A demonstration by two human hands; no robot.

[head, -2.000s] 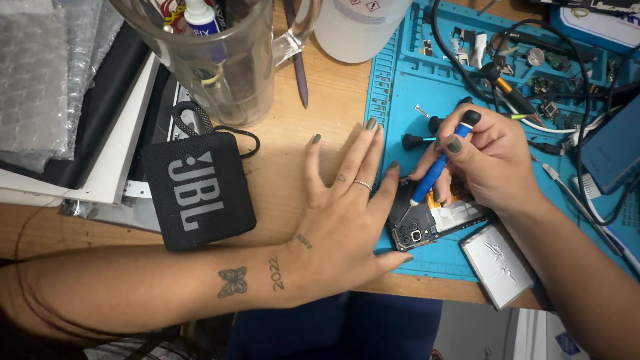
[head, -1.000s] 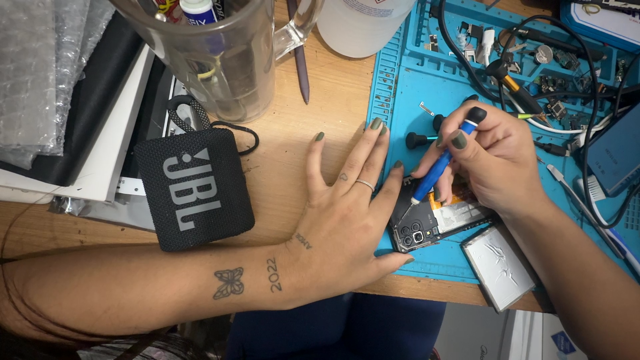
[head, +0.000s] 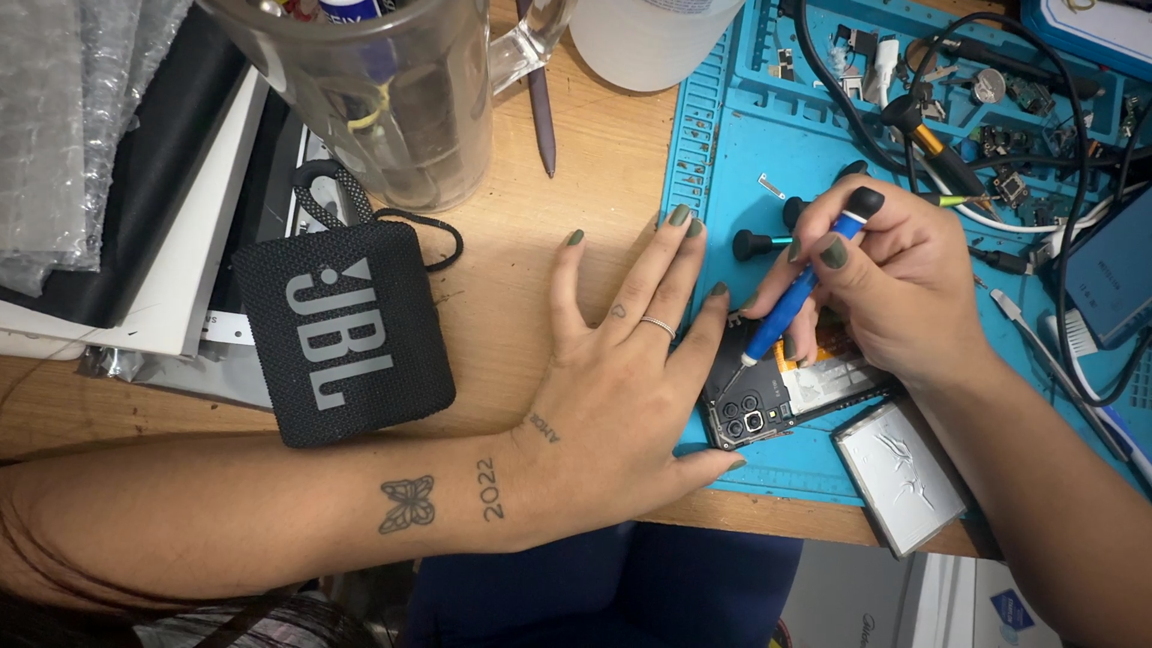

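Observation:
My right hand grips a blue precision screwdriver with a black cap. Its tip touches the black inner cover of an opened smartphone, near the camera lenses. My left hand lies palm down with fingers spread, the index finger and thumb against the phone's left edge; it grips nothing. Part of the phone's battery area shows below my right fingers. A flat silver battery-like pack lies beside the phone, at the mat's front edge. Another screwdriver with a black cap lies behind the phone, partly hidden by my right hand.
A blue repair mat bears trays of small parts, cables, a brush and a dark blue box-like object. To the left are a JBL speaker, a glass mug, a pen, a translucent bottle and bubble wrap.

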